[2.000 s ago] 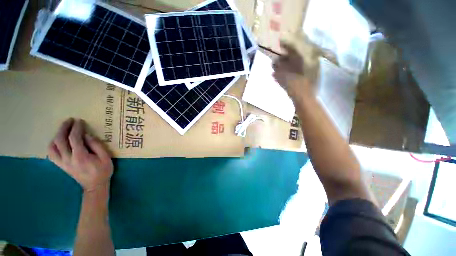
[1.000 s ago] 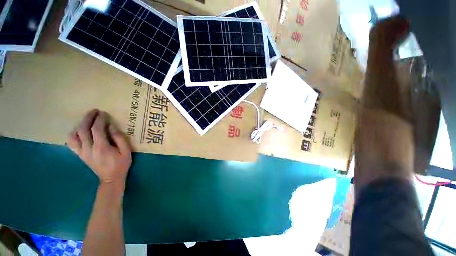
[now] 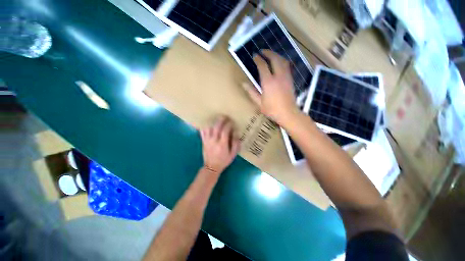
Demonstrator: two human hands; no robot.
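Note:
Several framed solar panels lie dark side up on a brown cardboard sheet (image 3: 188, 76). My right hand (image 3: 278, 86) is over a panel (image 3: 290, 48) near the top middle, fingers spread on its dark face; whether it grips the panel I cannot tell. Another panel (image 3: 344, 104) lies on overlapping panels to the right. A larger panel (image 3: 204, 18) is at the top. My left hand (image 3: 219, 145) rests on the cardboard's near edge, fingers bent, with nothing visible in it.
The green bench top (image 3: 122, 137) runs along the near side. A small pale strip (image 3: 93, 95) and clear plastic (image 3: 25, 38) lie on it. A blue stool (image 3: 114, 191) and a carton (image 3: 51, 142) stand below left. Crumpled plastic (image 3: 433, 51) is at upper right.
The view has swung left. My right arm has come back from the far right to a panel. My left hand remains at the cardboard edge.

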